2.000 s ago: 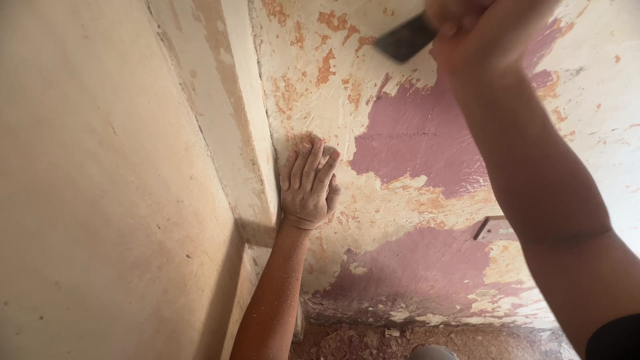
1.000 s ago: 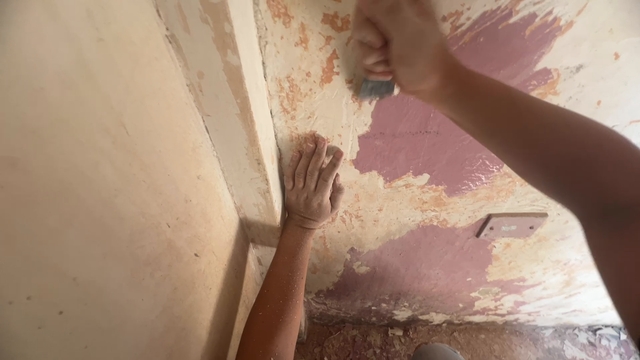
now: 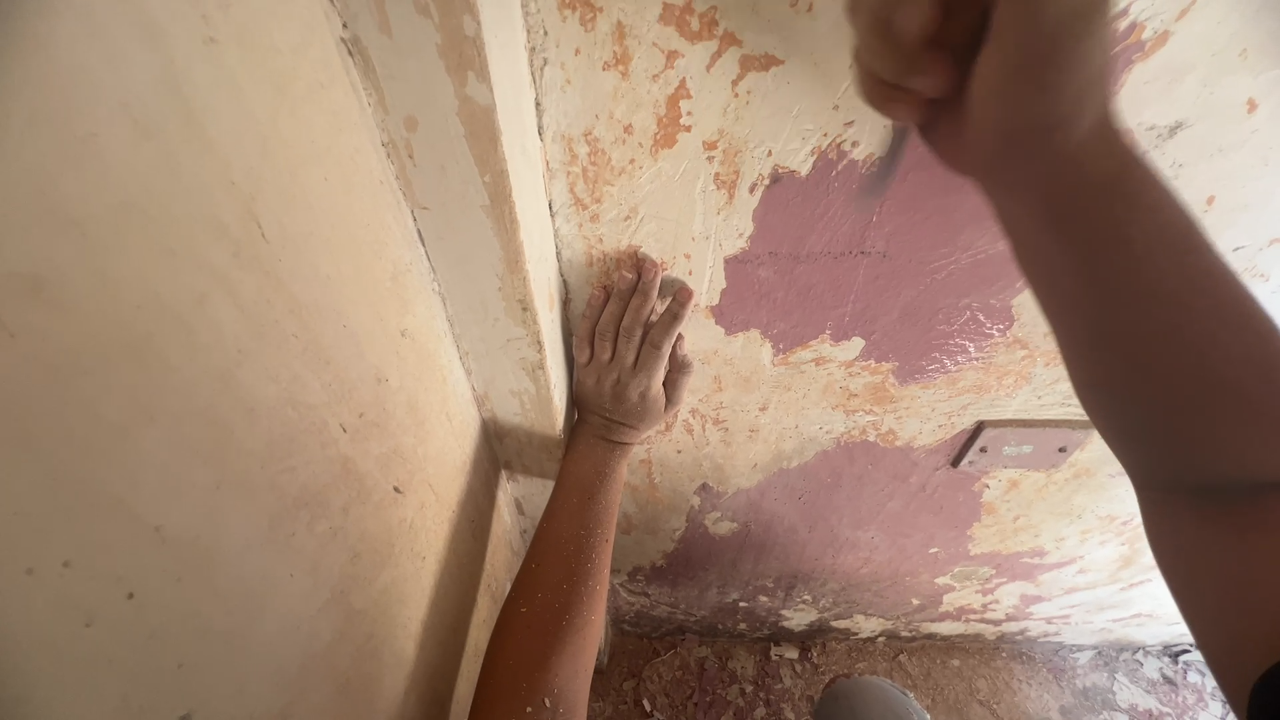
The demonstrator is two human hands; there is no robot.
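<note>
Paint is partly stripped from the wall (image 3: pixel 870 270), which shows purple patches, cream paint and orange spots. My left hand (image 3: pixel 632 355) lies flat on the wall beside the corner trim, fingers up and slightly spread, with pale flecks on the forearm. At the upper right my right hand (image 3: pixel 960 85) is blurred and closed around a scraper. Only a blurred part of the scraper's blade (image 3: pixel 885 160) shows below the fist, over the upper purple patch; its handle is hidden by my fingers.
A pinkish cover plate (image 3: pixel 1022 446) with screws is fixed low on the wall. At left stand a vertical trim (image 3: pixel 520 200) and a smooth beige surface (image 3: pixel 220 360). Paint flakes litter the floor (image 3: pixel 720 685), where a rounded grey thing (image 3: pixel 868 700) shows at the bottom edge.
My right hand with the scraper has moved right from its place a second ago, near the left edge of the upper purple patch. My left hand stays on the wall.
</note>
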